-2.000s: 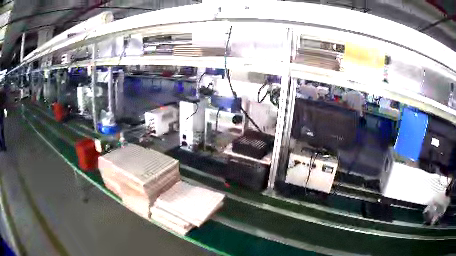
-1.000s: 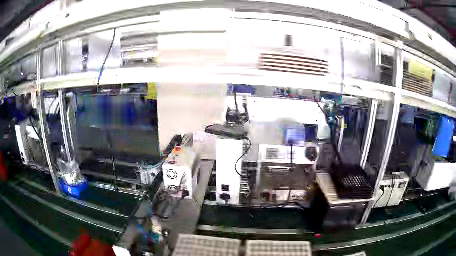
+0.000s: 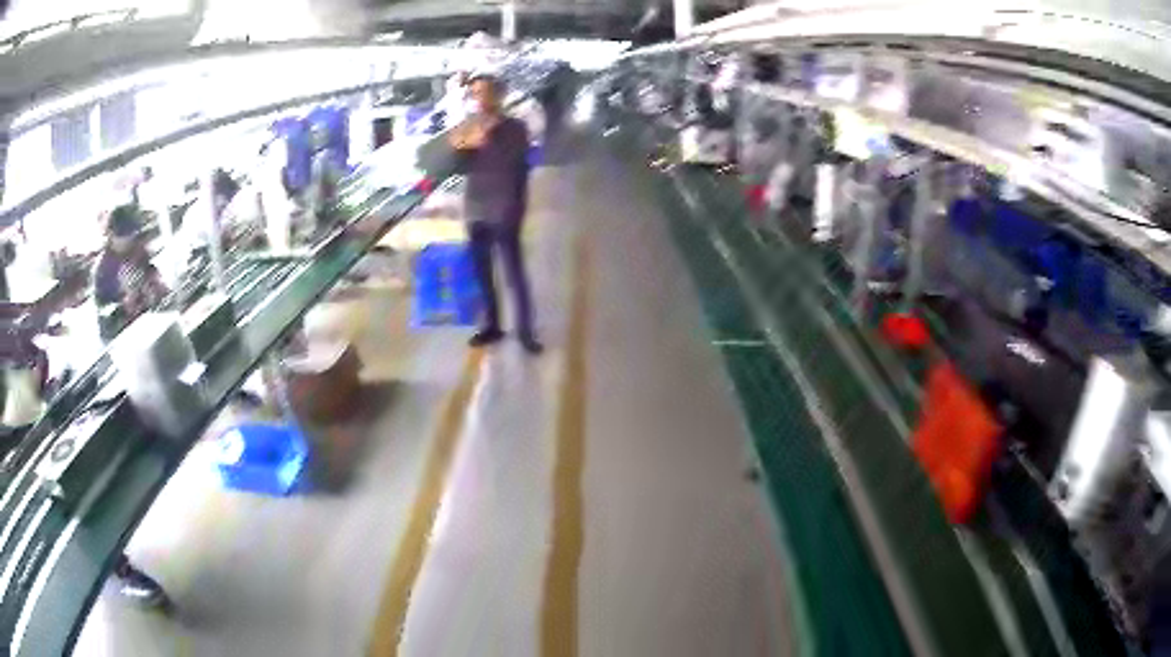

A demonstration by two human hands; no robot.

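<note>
Neither of my hands is in the picture. Nearest in front of me is the grey aisle floor [image 3: 494, 513] with two yellow lines running away from me. A long green-topped line bench [image 3: 783, 475] runs along the right, with pale strips along it. A red-orange bin [image 3: 958, 443] stands on it, tilted in the bent view. The picture is blurred.
A person [image 3: 498, 205] stands in the aisle ahead, beside a blue stool [image 3: 447, 284]. A blue crate [image 3: 262, 458] and a brown box [image 3: 321, 381] are on the floor at left. Another green bench [image 3: 77, 546] runs along the left, with a seated person [image 3: 125, 272] behind it.
The view has swung left from the bench with its equipment and pale stacked blocks to the aisle. The person and the left bench have come into view.
</note>
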